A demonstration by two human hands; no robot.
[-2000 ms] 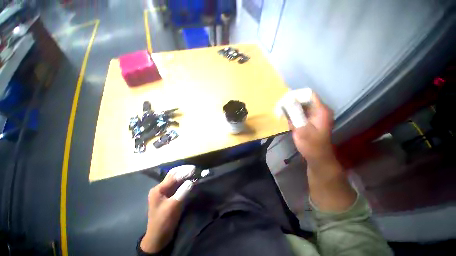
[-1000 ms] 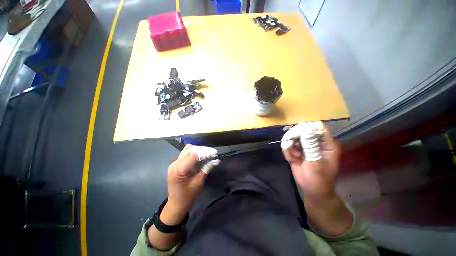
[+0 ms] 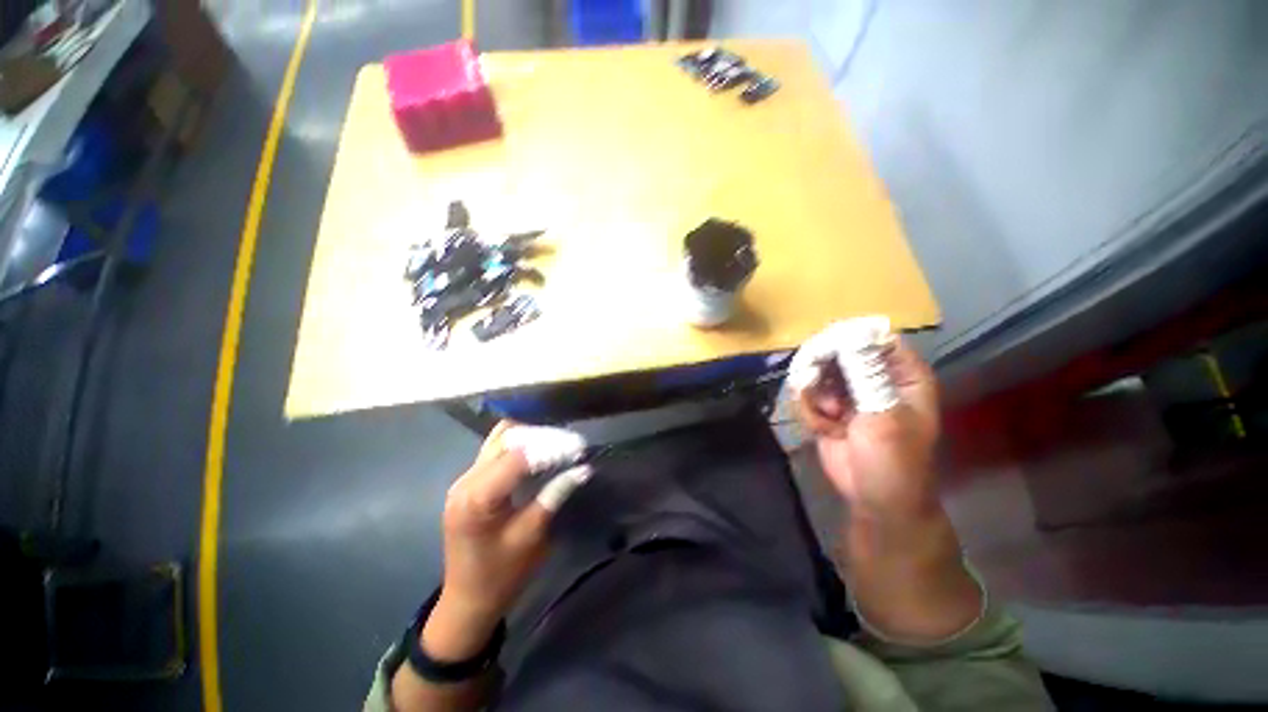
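My left hand (image 3: 504, 512), with white coverings on its fingertips, is above my dark lap below the table's front edge. It pinches a small dark part (image 3: 595, 454), mostly hidden by the fingers and hard to tell from the dark cloth. My right hand (image 3: 873, 424) is at the table's front right corner, fingers curled and covered in white; what it holds cannot be made out. A whitish cup (image 3: 713, 306) filled with dark pieces (image 3: 720, 252) stands near the table's front edge. A loose pile of black-and-silver parts (image 3: 469, 282) lies left of it.
The yellow-tan table (image 3: 598, 334) also bears a pink-red box (image 3: 442, 100) at the far left and a smaller group of dark parts (image 3: 729, 73) at the far right. A pale wall panel (image 3: 1029, 153) curves along the right. Grey floor with a yellow line (image 3: 239, 334) is at the left.
The view has swung, shifting the table in the picture. My right hand has come down from beside the table to its front corner. The thin dark line between my hands one second ago is no longer clear.
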